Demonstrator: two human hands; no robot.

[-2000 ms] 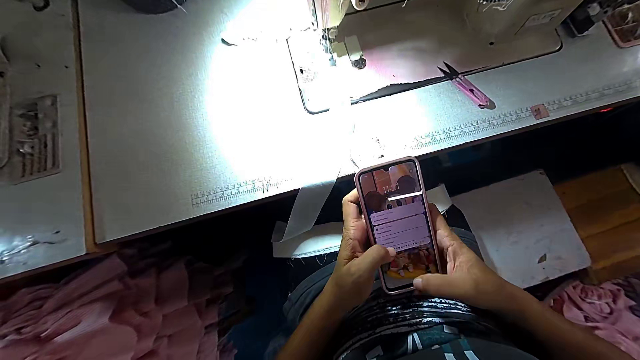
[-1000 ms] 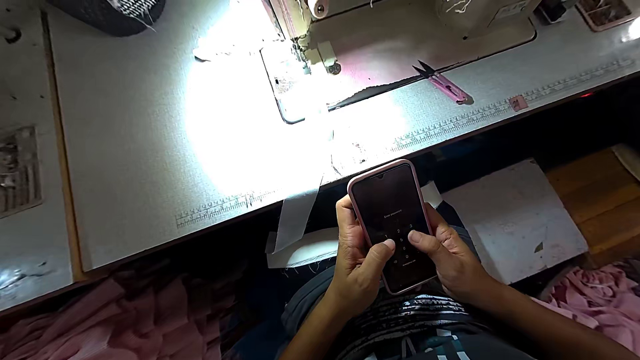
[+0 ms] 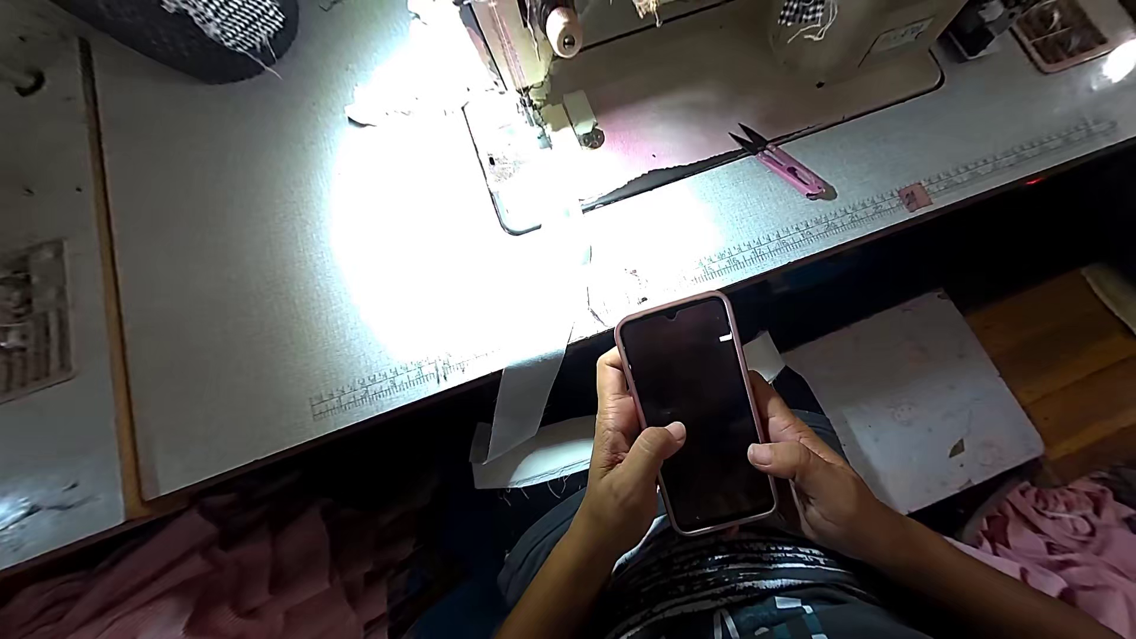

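Observation:
A smartphone in a pink case [image 3: 701,408] is held upright between both hands over my lap, its screen dark. My left hand [image 3: 626,461] grips its left edge, the thumb lying over the lower screen. Around the lower right edge is my right hand [image 3: 812,466], with its thumb tip at the side of the screen. Beyond the phone, a sewing machine's needle area [image 3: 537,133] stands under a bright light. Pink-handled thread snips [image 3: 785,169] lie on the machine bed's front edge, blades pointing up and left.
The sewing table [image 3: 231,266] has a printed ruler along its front edge. A white strip [image 3: 532,399] hangs over that edge. Pink fabric [image 3: 257,568] is heaped at lower left, more pink cloth [image 3: 1056,541] at lower right. A white board [image 3: 923,399] lies right of my lap.
The phone's screen has gone from a lit, colourful display to a dark keypad-like screen, then to nearly blank. My right thumb has moved off the middle of the screen to its right edge.

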